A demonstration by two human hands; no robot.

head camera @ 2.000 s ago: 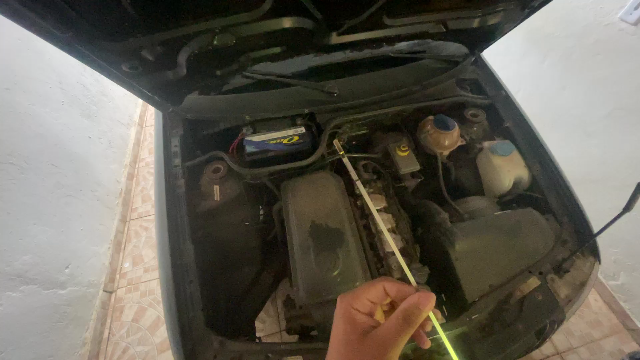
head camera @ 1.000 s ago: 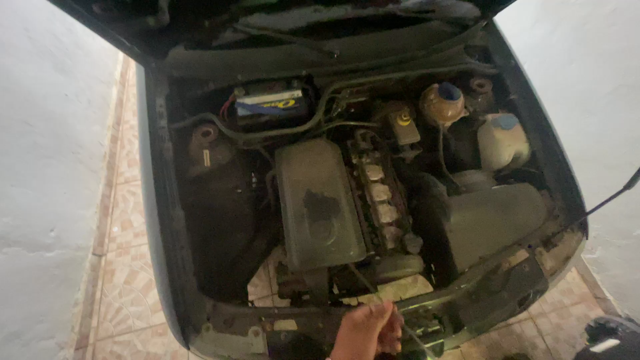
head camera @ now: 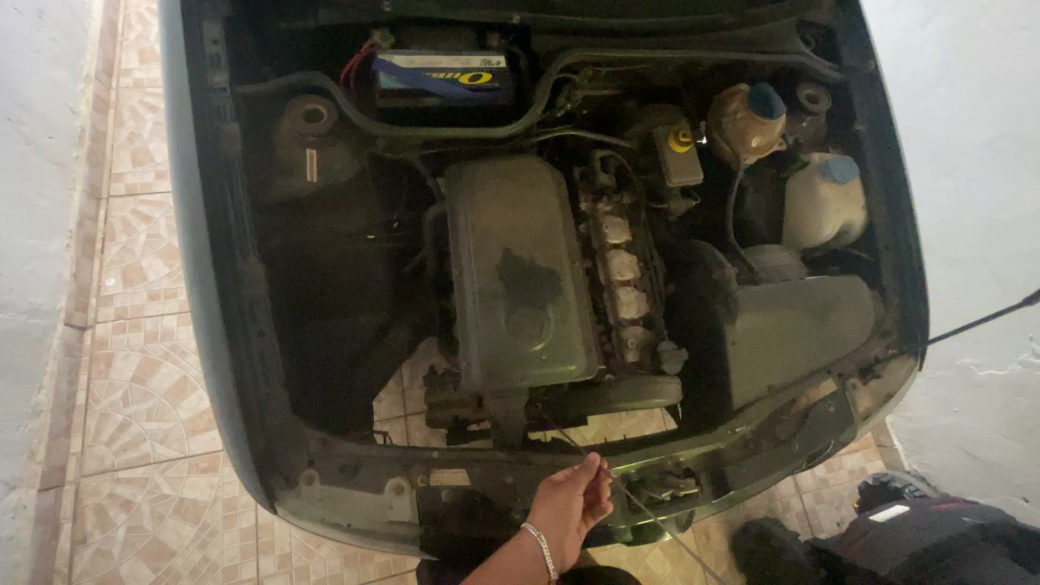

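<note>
My left hand (head camera: 570,502), with a chain bracelet on the wrist, pinches a long thin rod (head camera: 650,514) between thumb and fingers, above the front edge of an open car engine bay. The rod's far end reaches the front of the engine, below the dark engine cover (head camera: 520,276); its other end runs out of view at the bottom. Right of the cover lies a row of metal engine parts (head camera: 622,264). A round knob-like cap (head camera: 672,356) stands at their lower end. My right hand is not in view.
A car battery (head camera: 443,77) sits at the back. Two reservoirs with blue caps (head camera: 747,122) (head camera: 825,203) and a yellow-capped reservoir (head camera: 681,158) stand at the right. Dark fabric (head camera: 918,540) lies lower right. Walls flank the car; a black rod (head camera: 983,319) juts out right.
The rod's far end was over the back of the engine bay two seconds ago and is now low at the engine's front. The view has shifted down toward the front of the car.
</note>
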